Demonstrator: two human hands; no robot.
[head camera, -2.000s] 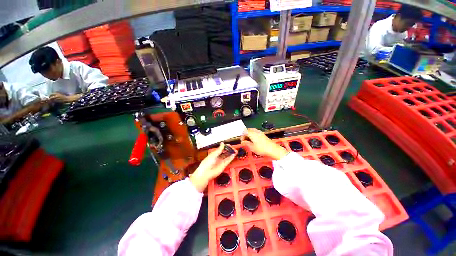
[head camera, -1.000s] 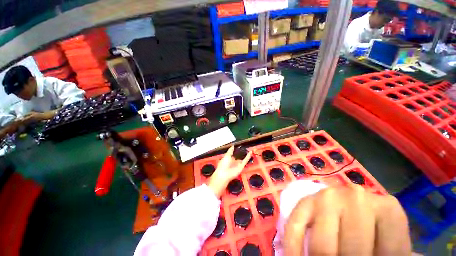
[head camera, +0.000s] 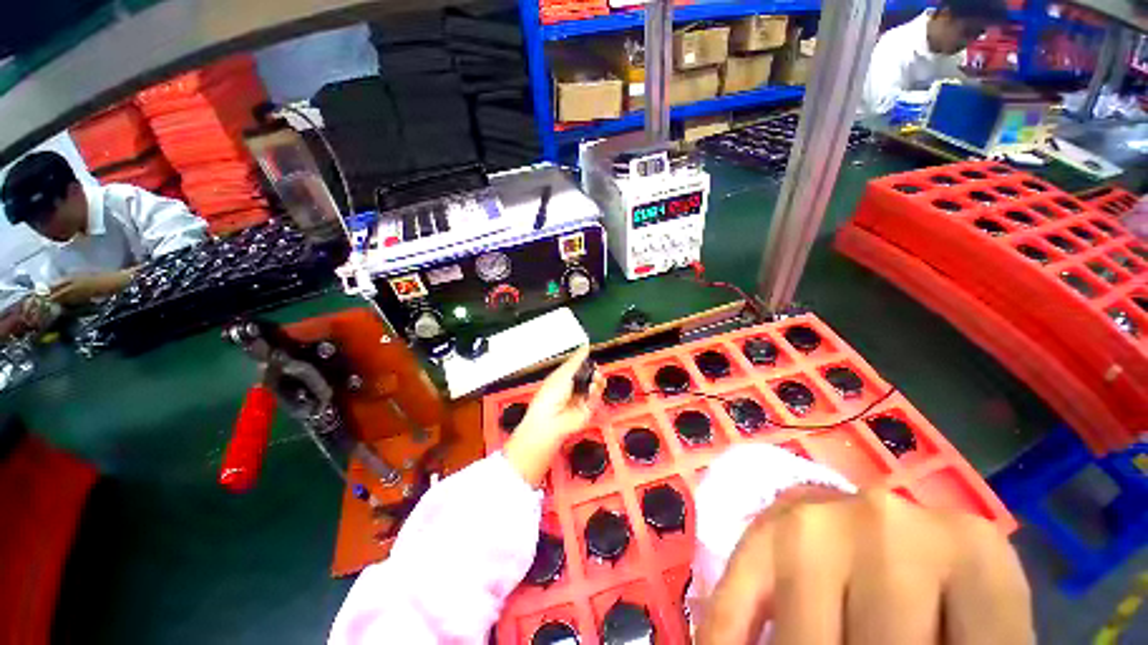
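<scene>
My left hand (head camera: 548, 416) holds a small round black watch case (head camera: 583, 377) on edge between thumb and fingers, above the upper left of the red-orange blister tray (head camera: 938, 491). Similar round black parts sit in many of the tray's pockets, and a thin dark cable lies across it. My right hand (head camera: 869, 573) is large and close to the camera at the bottom, knuckles up; its fingertips are hidden, so its grip cannot be told. The toggle press (head camera: 309, 391) stands left of the tray, its red handle (head camera: 248, 439) pointing down.
Behind the tray are a pale paper sheet (head camera: 516, 353), a black-fronted controller (head camera: 504, 284) and a white power supply (head camera: 662, 221). A metal post (head camera: 821, 158) rises behind the tray. Stacked red trays (head camera: 982, 302) stand at right. People in white sit at far left and upper right.
My right hand has left the tray's upper area and come close to the camera. My left hand now holds the black part tilted on edge. The view has shifted, moving the press left.
</scene>
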